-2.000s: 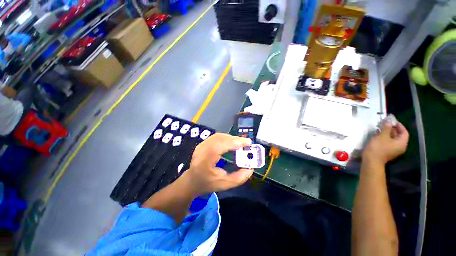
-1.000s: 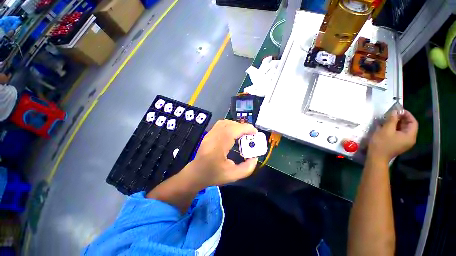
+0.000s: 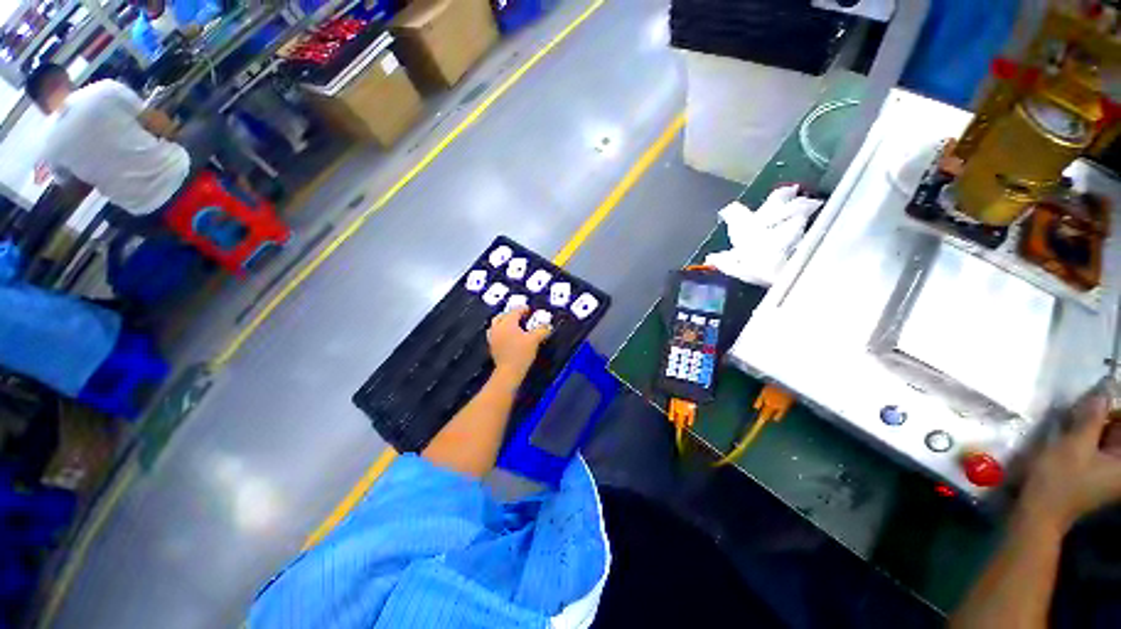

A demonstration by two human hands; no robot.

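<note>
The black blister tray [image 3: 424, 356] lies at left above the floor, with two rows of white housings [image 3: 538, 280] at its far end. My left hand [image 3: 510, 342] reaches over the tray, its fingertips on a white housing [image 3: 538, 321] at the near end of the second row. My right hand [image 3: 1072, 464] is blurred at the right edge, beside the press base; whether it holds anything cannot be told. The gold press head [image 3: 1018, 160] stands over the black nest [image 3: 953, 209], which it partly hides.
The white press base [image 3: 836, 313] has a red button [image 3: 982, 468]. A handheld meter [image 3: 693, 334] with orange connectors [image 3: 773, 403] and crumpled white tissue [image 3: 768, 234] lie left of it. A blue object [image 3: 559, 418] is beside the tray. A person [image 3: 117, 141] sits across the aisle.
My left hand has moved left and forward from near the meter to the tray with the housing. The second row has one more housing, under my fingertips. The view has swung left.
</note>
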